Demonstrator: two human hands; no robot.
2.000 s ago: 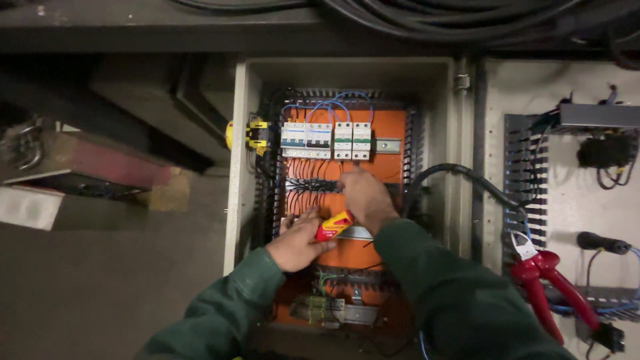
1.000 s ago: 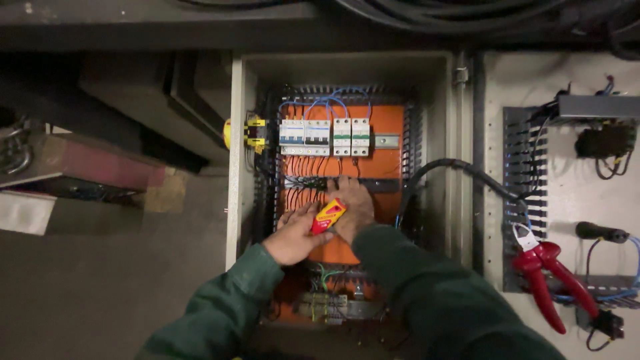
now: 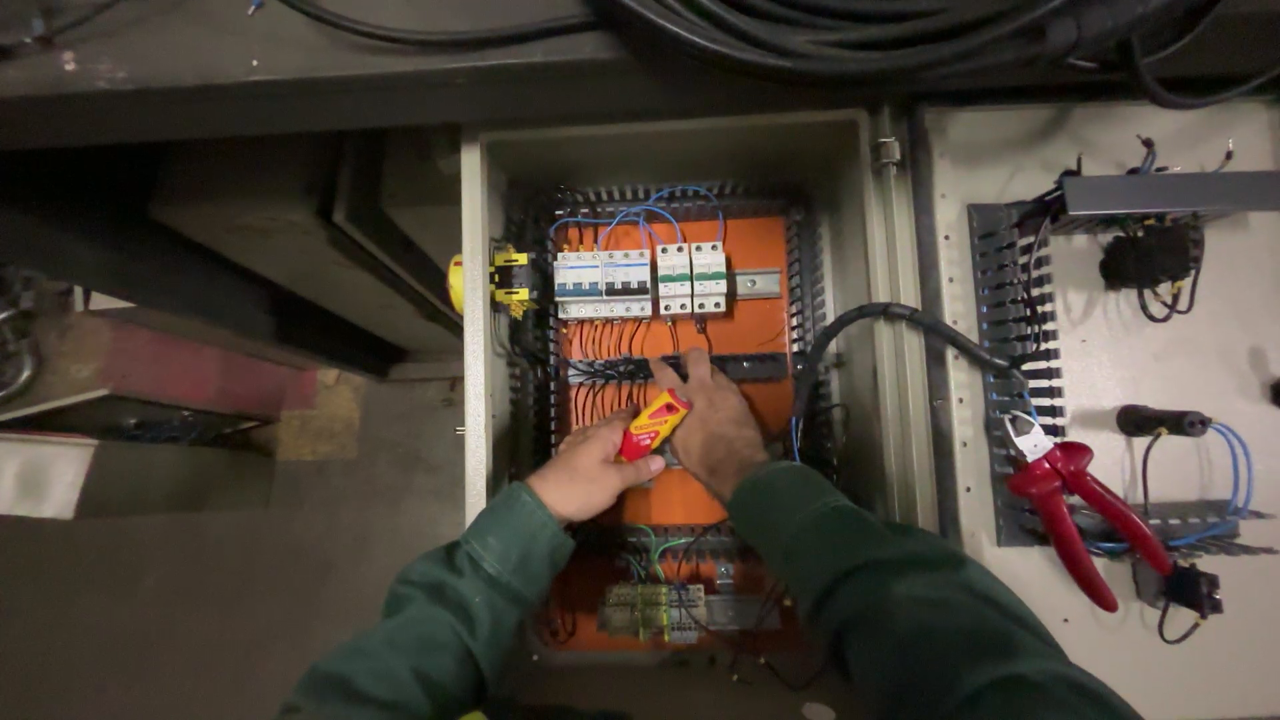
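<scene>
My left hand (image 3: 590,465) is closed around a red and yellow tool handle (image 3: 653,425), whose working end I cannot see. Beside it, my right hand (image 3: 715,425) reaches with its fingers to the wires at the slotted wiring duct (image 3: 755,367); whether it grips a wire is hidden. Above both hands, a row of circuit breakers (image 3: 640,282) sits on a DIN rail (image 3: 755,284), with blue wires over it and dark wires below. The orange mounting plate (image 3: 680,500) lies behind the hands. Terminal blocks (image 3: 655,612) are mounted lower down.
The grey enclosure wall (image 3: 474,330) stands at the left, with a yellow and black switch (image 3: 512,278) by it. On the open door (image 3: 1180,370) at the right lie red-handled cutting pliers (image 3: 1085,510). A black cable bundle (image 3: 900,315) bridges box and door. Coiled black cable (image 3: 870,40) lies above.
My right hand has moved down and left from near the duct's wires to beside the tool handle, then its fingers have spread toward the duct. The left hand stays around the handle.
</scene>
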